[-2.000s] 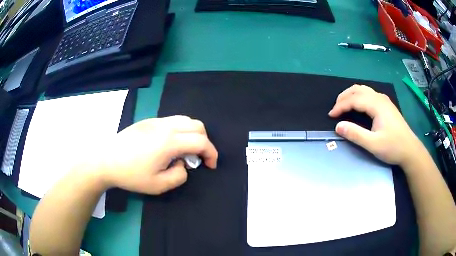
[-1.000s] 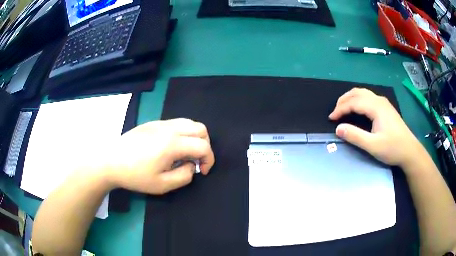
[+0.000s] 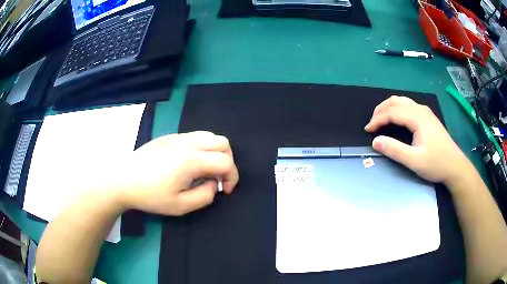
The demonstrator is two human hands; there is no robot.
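A closed silver-grey laptop (image 3: 356,222) lies on a black foam pad (image 3: 250,111), its darker hinge strip along the far edge. A barcode label (image 3: 294,173) is at its far left corner and a small sticker (image 3: 368,162) with a red-orange mark is near the hinge. My right hand (image 3: 408,136) rests at the laptop's far right corner, thumb on the hinge edge, fingers curled over the pad. My left hand (image 3: 183,172) is curled in a loose fist left of the laptop. A small white piece (image 3: 220,186), perhaps a wiping cloth, shows between its fingers; the rest is hidden.
A white paper sheet (image 3: 83,155) lies at the left, partly under my left forearm. An open laptop (image 3: 105,44) stands behind it. Another silver laptop (image 3: 303,4) is at the far edge. A pen (image 3: 404,54), red parts bins (image 3: 445,30) and a green strip (image 3: 461,102) are at the right.
My left hand has closed further around the white piece and shifted slightly, so less of it shows. My right hand and the laptop hold nearly the same place.
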